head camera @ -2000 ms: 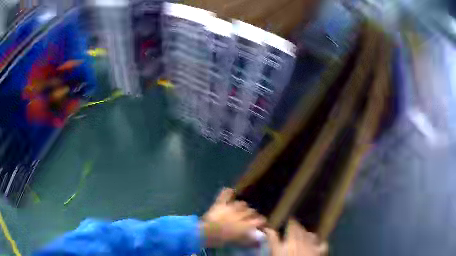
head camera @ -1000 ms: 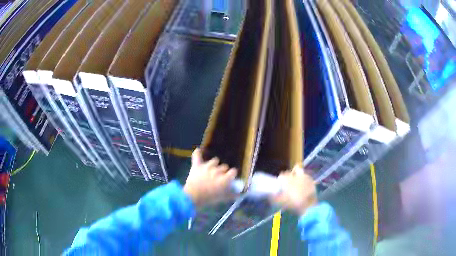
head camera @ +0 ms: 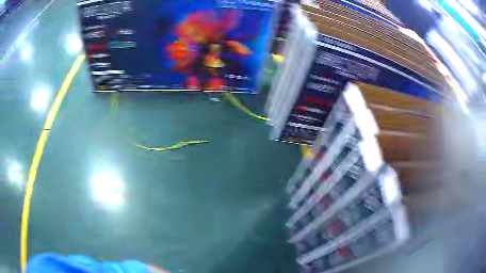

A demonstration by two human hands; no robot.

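A blue sleeve (head camera: 80, 264) shows at the bottom left edge. Only a sliver of skin of my left hand (head camera: 159, 269) shows beyond it; the fingers are cut off by the frame. My right hand is out of the picture. Nearest on the right, several upright TV cartons (head camera: 341, 234) stand side by side, with white-edged dark narrow panels and brown flaps along their tops. The view is blurred, and no label can be made out in a hand.
A dark blue carton with an orange-red flower picture (head camera: 213, 48) stands upright at the top. More cartons (head camera: 330, 80) stand in a row behind the near ones. A yellow line (head camera: 34, 165) curves over the green floor (head camera: 176, 197) at left; shorter yellow marks lie mid-floor.
The view has swung left. A second ago both hands were on the open carton ends at lower centre; now the right hand is out of frame and the left is nearly so.
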